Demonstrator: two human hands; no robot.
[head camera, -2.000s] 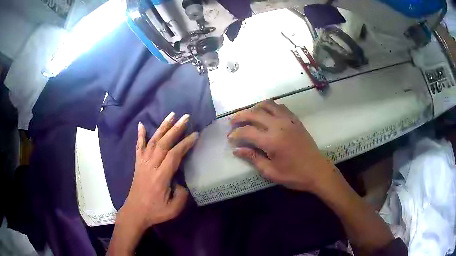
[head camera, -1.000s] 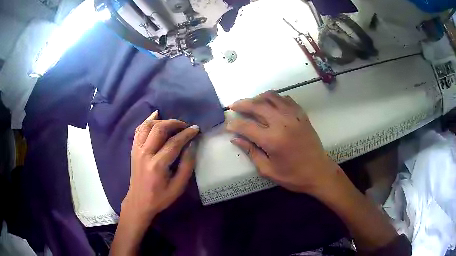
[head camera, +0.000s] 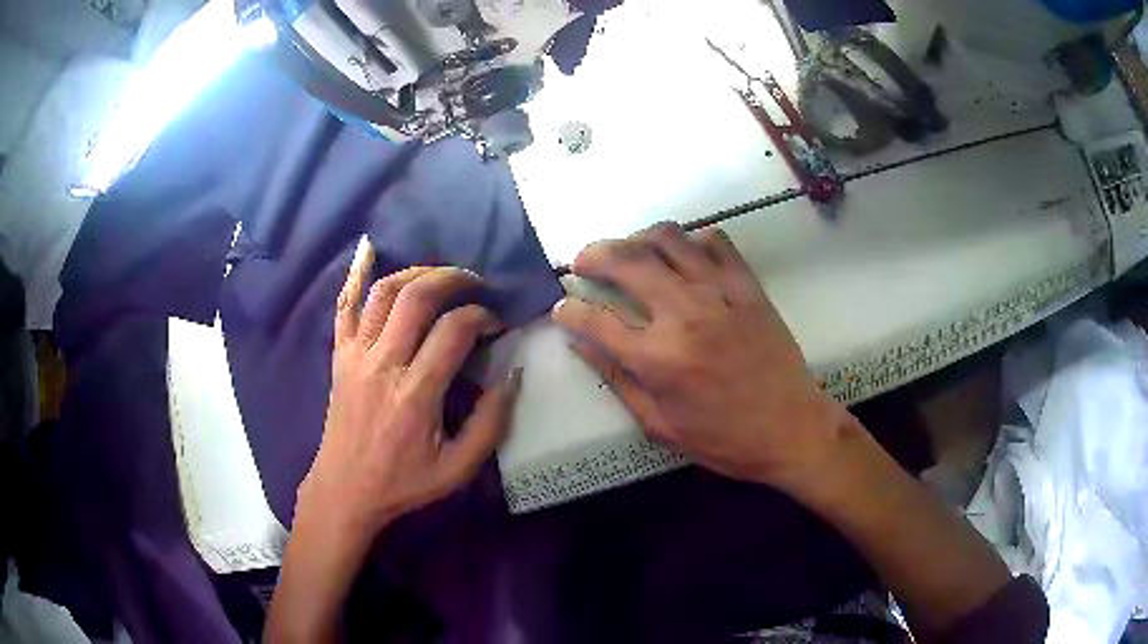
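Note:
Dark purple cloth (head camera: 453, 208), blue under the lamp, lies on the white machine table (head camera: 932, 289) and drapes over its front edge. Its upper edge runs to the presser foot area (head camera: 485, 141) of the sewing machine. My left hand (head camera: 409, 377) lies on the cloth with bent fingers, thumb near the cloth's right border. My right hand (head camera: 692, 346) is on the table right of the cloth, fingers curled, fingertips at the cloth's lower right corner. Whether its fingertips pinch the corner is hidden.
Red-handled snips (head camera: 793, 145) and dark looped scissors (head camera: 869, 88) lie right of the needle. A bright lamp (head camera: 176, 94) is at the upper left. White cloth (head camera: 1070, 478) is heaped at the lower right. A purple scrap (head camera: 844, 13) lies at the top.
The view has shifted slightly since the first frame. My left hand's fingers have bent and its thumb has spread out to the right. My right fingertips have moved slightly left to the cloth corner.

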